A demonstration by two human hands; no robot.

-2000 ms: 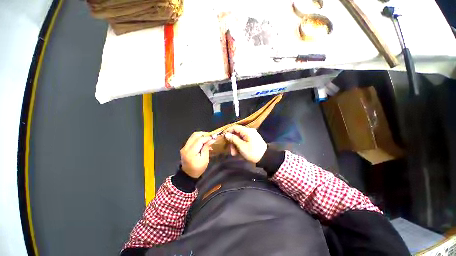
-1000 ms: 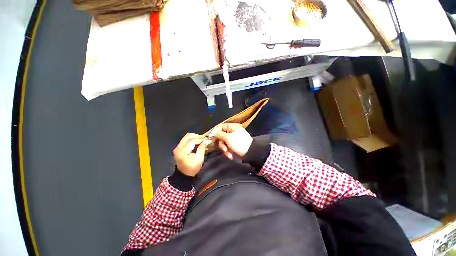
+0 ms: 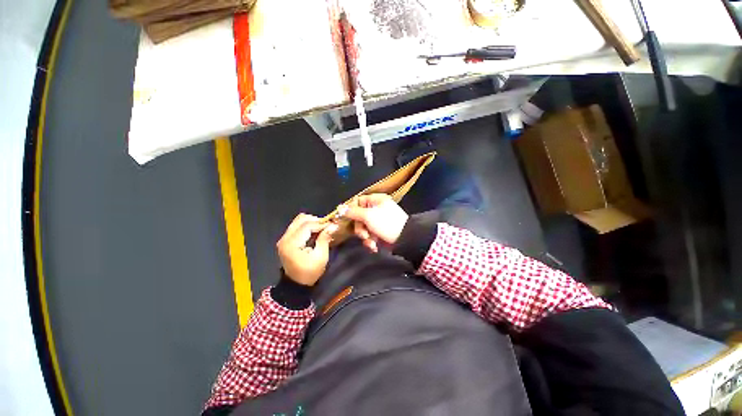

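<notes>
A folded brown fabric panel (image 3: 399,180) is held over the lap, its far end pointing up and right. My left hand (image 3: 304,249) pinches the panel's near left end. My right hand (image 3: 377,219) pinches the panel's upper edge just right of it, fingertips close to the left ones. A tiny pale bit shows at the fingertips; what it is cannot be told. The fingers hide part of the panel's edge. A narrow silvery bar (image 3: 363,130) juts from the table edge beyond the hands.
The white table (image 3: 293,65) carries a brown panel stack (image 3: 191,18), red tape (image 3: 243,69), a screwdriver or awl (image 3: 491,54), a ring of brassy bits (image 3: 494,11), a wooden handle (image 3: 608,31) and a black-handled tool (image 3: 661,71). A cardboard box (image 3: 573,158) stands below right.
The table and its tools have shifted up and slightly left in view. Both hands, still on the panel, appear a little further left. The second ring has left the view.
</notes>
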